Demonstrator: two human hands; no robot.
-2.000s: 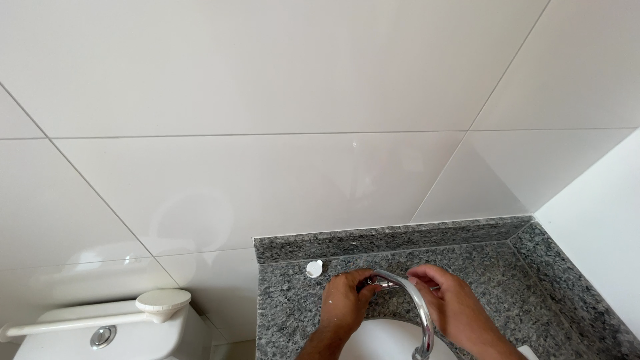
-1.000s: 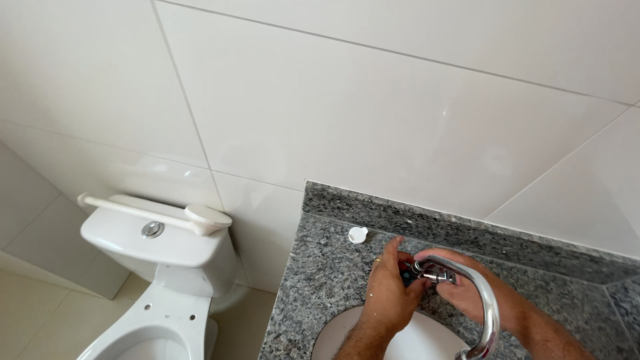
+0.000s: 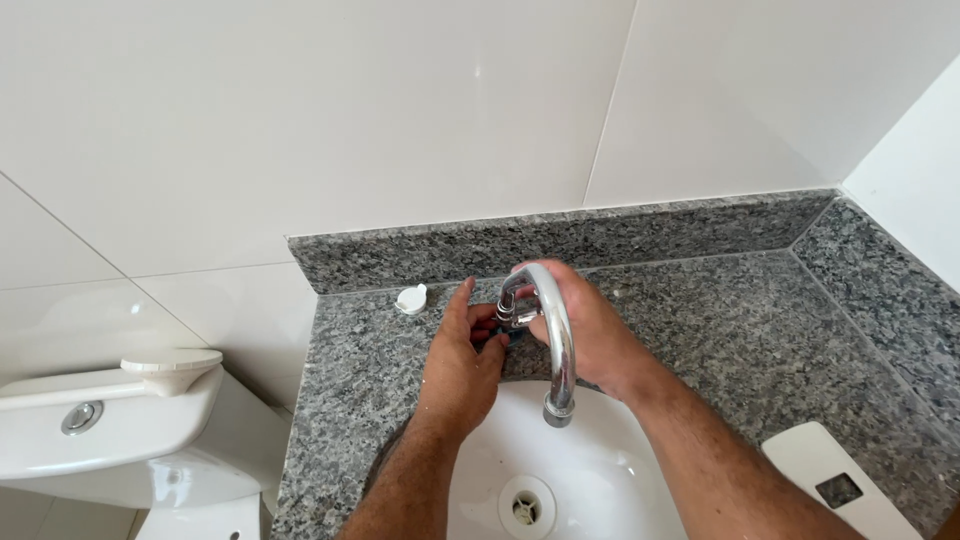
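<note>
A chrome gooseneck faucet (image 3: pixel 558 330) stands behind the white sink basin (image 3: pixel 585 465), its curved spout reaching over the bowl. My left hand (image 3: pixel 465 356) is at the left of the faucet's base, fingertips touching it and the index finger raised. On the other side, my right hand (image 3: pixel 592 322) is closed around the chrome body and side handle, partly hidden behind the spout. Something bluish shows under the base, too covered to identify. A small round white plastic cap (image 3: pixel 412 300) lies on the grey granite countertop (image 3: pixel 360 375), left of my left hand.
A granite backsplash (image 3: pixel 450 251) runs along the tiled wall. To the left stands a toilet cistern (image 3: pixel 135 420) with a white plastic piece with a round end (image 3: pixel 171 364) on its lid. A white object with a dark rectangle (image 3: pixel 817 465) lies by my right forearm.
The view has shifted between frames. Both hands stay around the faucet's base, and the white cap remains on the countertop.
</note>
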